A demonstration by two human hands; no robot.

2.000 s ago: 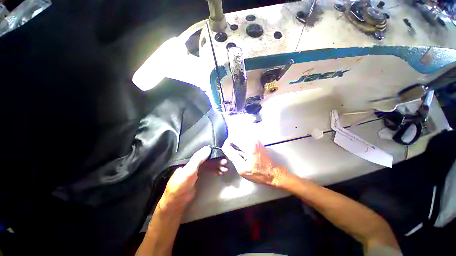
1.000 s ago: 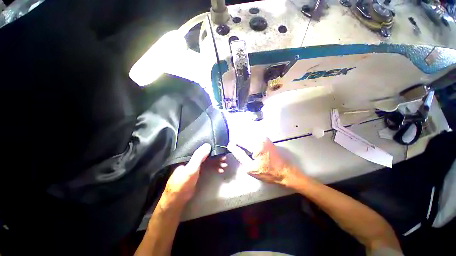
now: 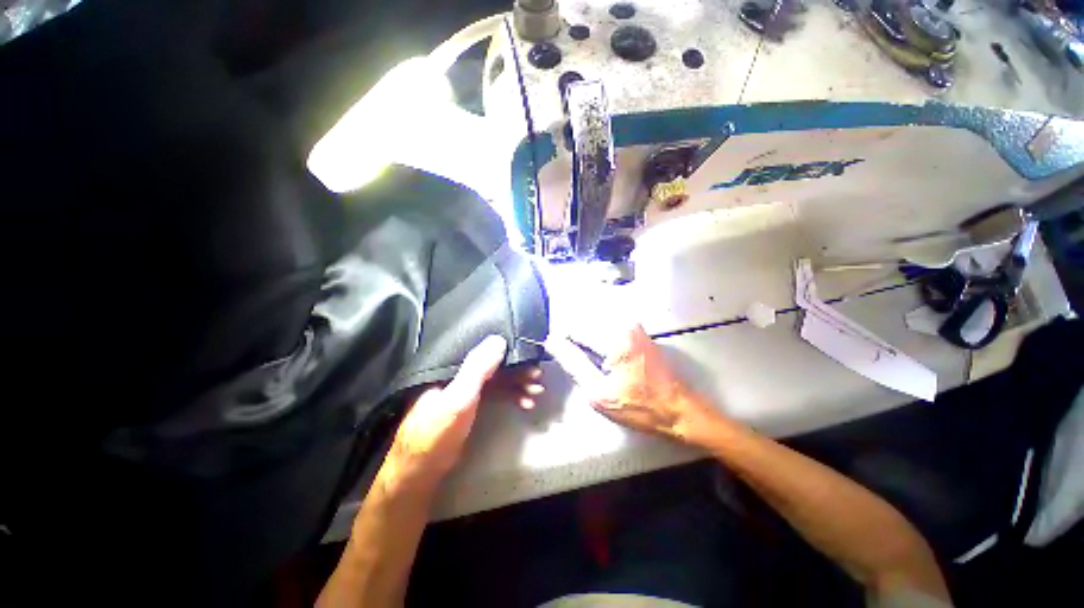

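Observation:
The black garment [image 3: 476, 311] lies left of the needle area, its stiff faced edge ending in a square corner on the machine bed. Shiny crumpled lining [image 3: 369, 297] shows further left. My left hand [image 3: 452, 410] pinches the near edge of the corner, thumb on top and fingertips below. My right hand [image 3: 642, 392] is just right of the corner, its fingers closed around a thin dark tool [image 3: 585, 352]; glare hides its exact form. A fine pale thread [image 3: 533, 343] shows at the corner. The presser foot area is washed out by light.
The white sewing machine [image 3: 737, 178] stands behind my hands, with a bright lamp [image 3: 369, 131] at its left. White paper pattern pieces [image 3: 868, 350], a small white chip [image 3: 761, 314] and black-handled shears [image 3: 977, 318] lie on the bed at right. Dark cloth lies at both sides.
My right hand has moved slightly right, away from the corner, and more of the faced edge shows. My left hand keeps its pinch. The machine sits slightly further right and higher in view.

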